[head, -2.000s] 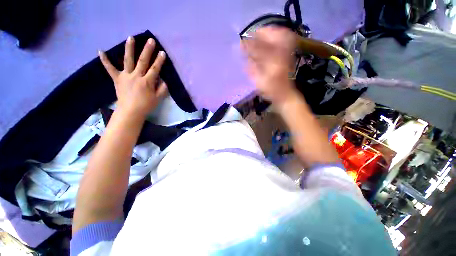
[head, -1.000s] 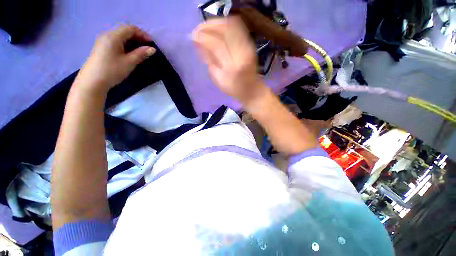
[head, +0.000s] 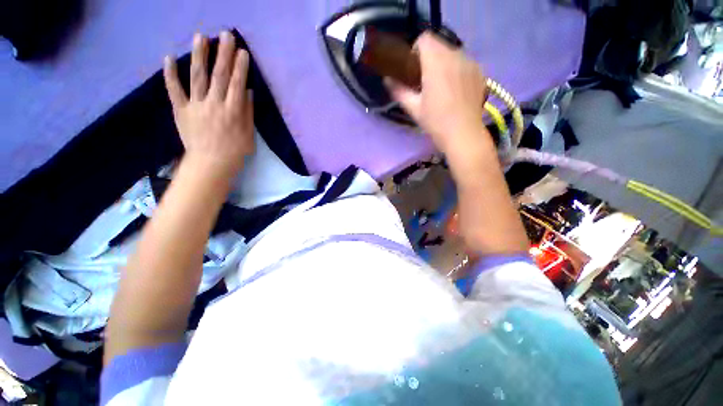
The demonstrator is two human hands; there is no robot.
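Observation:
A black garment (head: 103, 158) with pale grey-blue backing lies over the near left of the purple table, its backing bunched toward my body. My left hand (head: 212, 107) lies flat on the black border near its top corner, fingers spread, holding nothing. My right hand (head: 448, 91) is around the brown handle of the steam iron (head: 349, 59). The iron is to the right of the garment and apart from it, its pointed end toward the left. Whether its sole touches the table cannot be told.
The purple table cover (head: 305, 103) extends beyond the garment. A dark cloth (head: 43, 28) lies at the far left. The iron's yellow and pinkish hose (head: 567, 165) runs right over a grey surface (head: 634, 143). Red and cluttered items (head: 551, 255) are below right.
My left hand has gone from raised and curled at the corner to flat on the black border. My right hand now grips the iron's handle, and the iron has turned and shifted left.

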